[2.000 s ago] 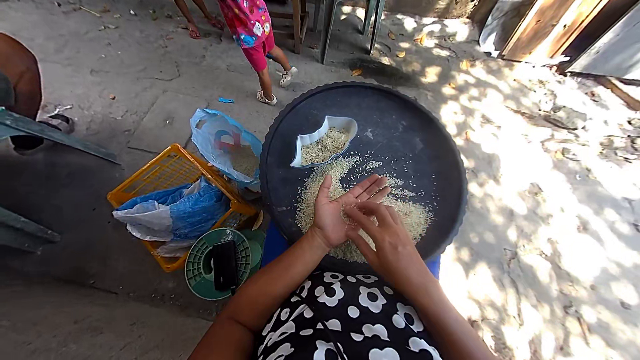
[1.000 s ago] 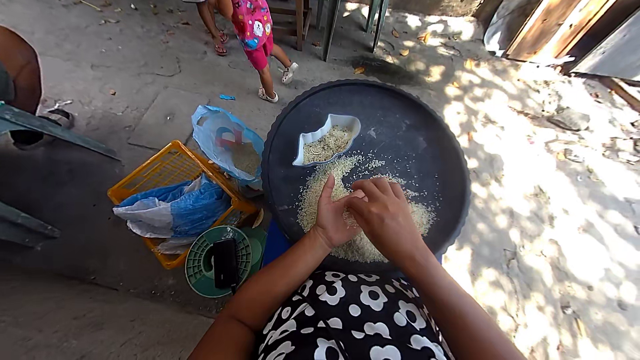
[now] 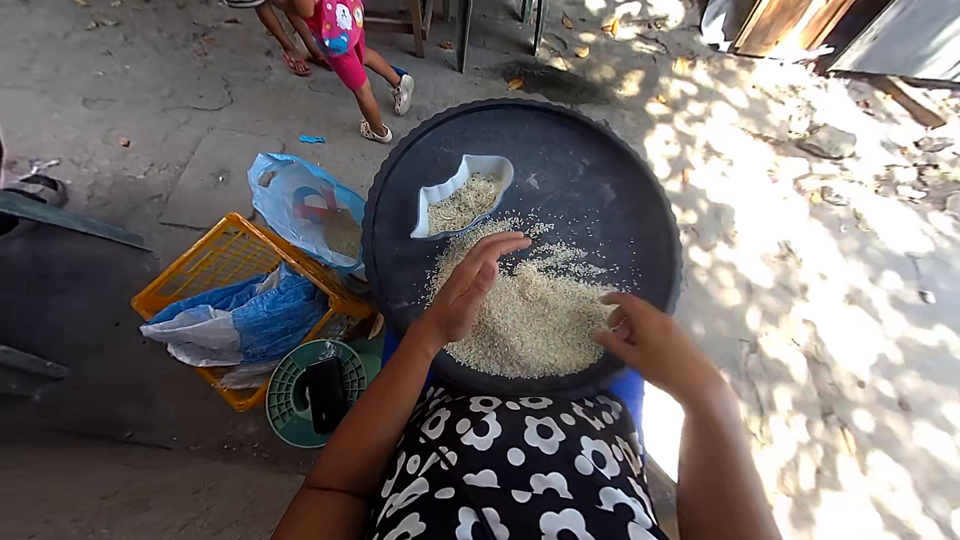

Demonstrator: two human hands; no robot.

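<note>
A heap of pale grain, seemingly rice (image 3: 532, 326), spreads over the near half of a round black tray (image 3: 592, 172). My left hand (image 3: 469, 289) is over the left side of the heap, palm turned inward, fingers extended. At the heap's right edge my right hand (image 3: 641, 337) has its fingers apart and curved, with nothing seen in them. Toward the tray's far left stands a white leaf-like dish (image 3: 501, 169) holding more grain. Loose grains lie scattered between the dish and the heap.
Left of the tray are a blue plastic bag (image 3: 289, 187) with grain, a yellow crate (image 3: 217, 244) holding a blue and white sack (image 3: 255, 315), and a green round container (image 3: 289, 405) with a black phone (image 3: 326, 394) on top. People's legs (image 3: 371, 101) show beyond the tray.
My hands, together over the grain one second ago, have moved apart. The left is now over the heap's left side, the right at its right edge.
</note>
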